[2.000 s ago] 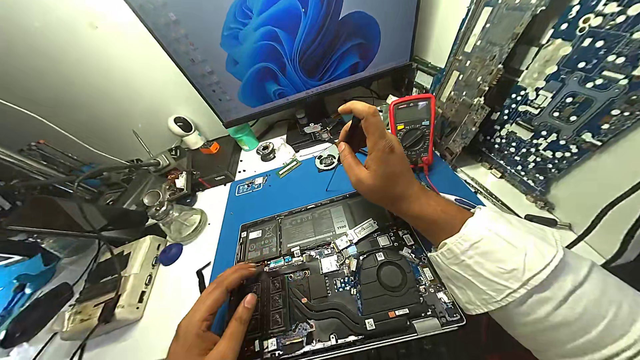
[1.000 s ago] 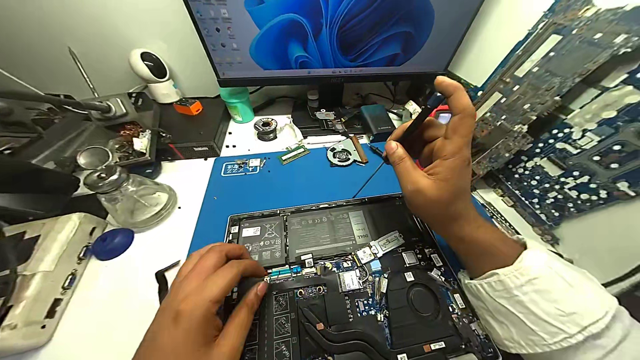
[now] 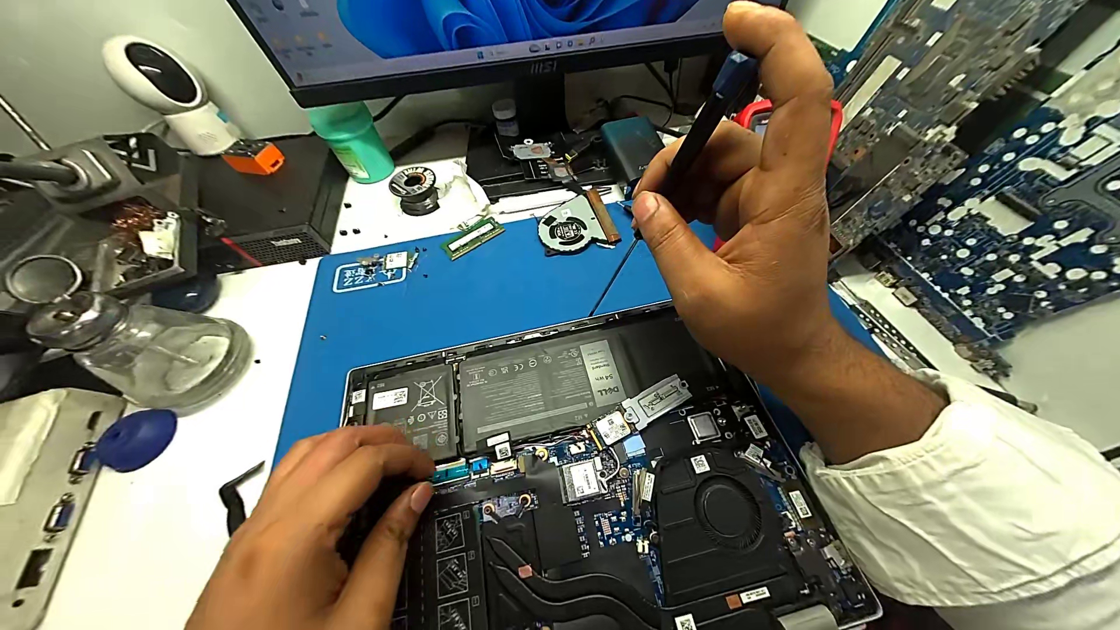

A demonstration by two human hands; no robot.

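An opened Dell laptop (image 3: 560, 542) lies on a blue work mat (image 3: 472, 306), its battery (image 3: 534, 394), cooling fan (image 3: 731, 512) and black heat pipes (image 3: 569, 591) exposed. My right hand (image 3: 752, 192) holds a black screwdriver (image 3: 700, 131) above the laptop's far side; its thin shaft slants down to the left, the tip near the far edge. My left hand (image 3: 324, 534) rests at the laptop's left side, fingertips beside a teal connector (image 3: 451, 472). Whether the fingers grip something underneath is hidden. Black curved tweezers (image 3: 525, 573) lie on the laptop's near part.
Behind are a loose fan (image 3: 567, 226), a green memory module (image 3: 473, 238), small screws and a solder spool (image 3: 415, 188). A glass bottle (image 3: 149, 346) and bent black tool (image 3: 234, 494) stand or lie at left. Monitor (image 3: 525, 70) stands behind; circuit boards (image 3: 1032, 210) line the right.
The view has shifted considerably. My right hand still holds the screwdriver over the far side, and my left hand stays at the laptop's left part.
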